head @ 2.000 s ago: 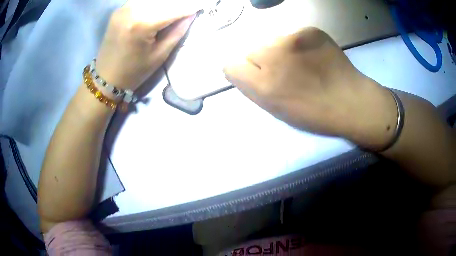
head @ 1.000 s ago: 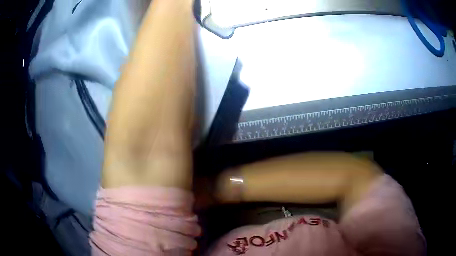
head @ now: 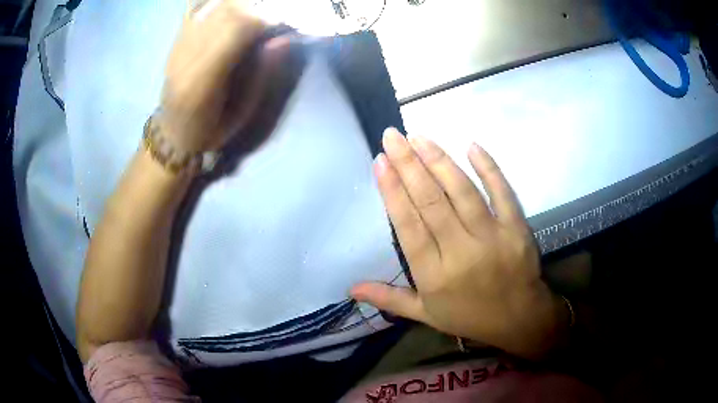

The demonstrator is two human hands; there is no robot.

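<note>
A large pale blue-grey cut panel [head: 275, 212] lies over the table, with a black strip [head: 374, 86] along its right edge running up to the bright needle area. My right hand [head: 464, 236] lies flat on the panel's right edge, fingers spread and pointing up, holding nothing between them. My left hand [head: 228, 71] is blurred at the panel's top, near the needle area; its fingertips are partly lost in blur and shadow, so its grip is unclear. Dark layered edges [head: 268, 334] show at the panel's near end.
The machine bed [head: 488, 47] is at the upper right, beside the white table [head: 488, 110]. Blue looped handles [head: 657, 67] rest at the far upper right. A ruler strip [head: 622, 208] runs along the near table edge. More pale cloth [head: 47, 157] lies at the left.
A pale panel with a black edge now covers the table's middle. My right hand has come up from the lap area onto its edge. My left hand is back in view near the needle.
</note>
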